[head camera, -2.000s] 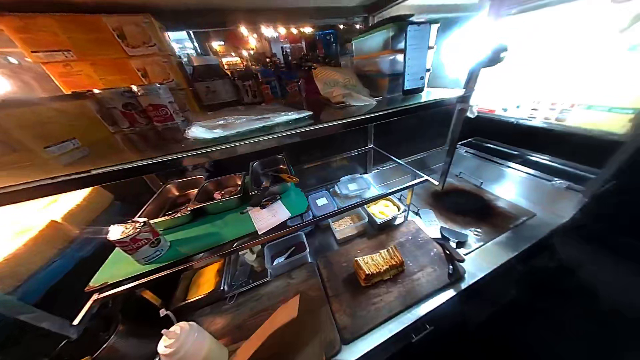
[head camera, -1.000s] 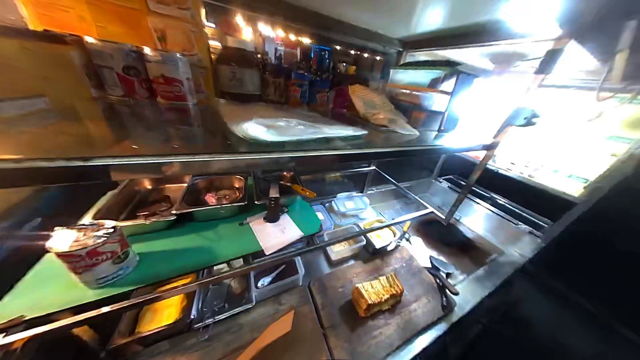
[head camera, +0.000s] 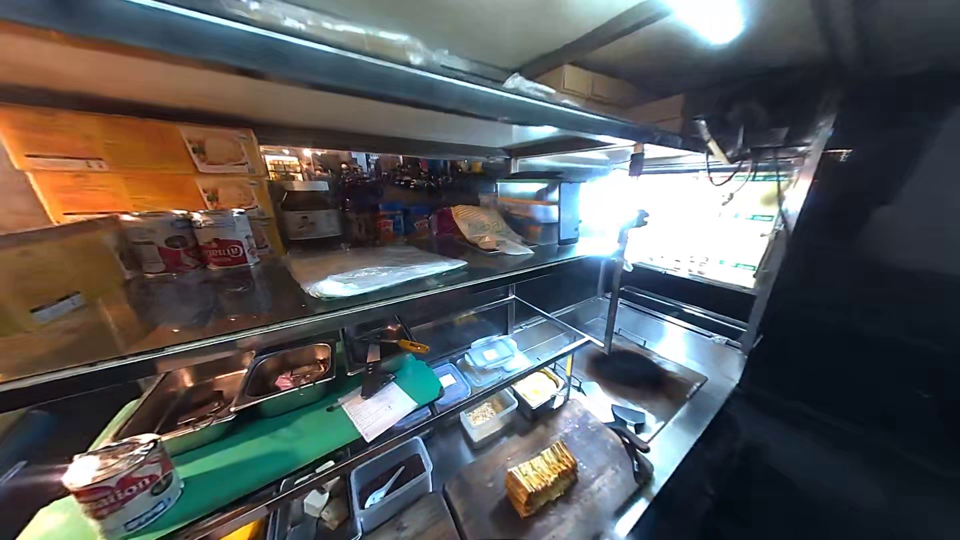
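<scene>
Neither of my hands shows in the head view. A browned, layered stack of food (head camera: 541, 478), perhaps toasted bread, sits on a dark cutting board (head camera: 592, 450). Black-handled tools (head camera: 634, 442) lie along the board's right side. Behind the board are a plastic tub of pale crumbs (head camera: 487, 418) and a container of yellow food (head camera: 537, 387). A grey tub (head camera: 391, 480) holds something dark and a white spoon. An open, smeared tin can (head camera: 124, 487) stands on a green cutting board (head camera: 262, 469), with a paper slip (head camera: 377, 409) farther along it.
Steel food pans (head camera: 289, 375) stand behind the green board. The shelf (head camera: 247, 307) above bears cans, a large jar (head camera: 310, 214), plastic bags (head camera: 382, 270) and orange boxes (head camera: 135, 161). At the right, a steel post (head camera: 616, 300) rises beside a darkened cooking surface (head camera: 637, 375).
The view has tilted upward, bringing the upper shelf and ceiling light into sight. The white squeeze bottle seen two seconds ago at the bottom is out of view. The food stack remains on its board.
</scene>
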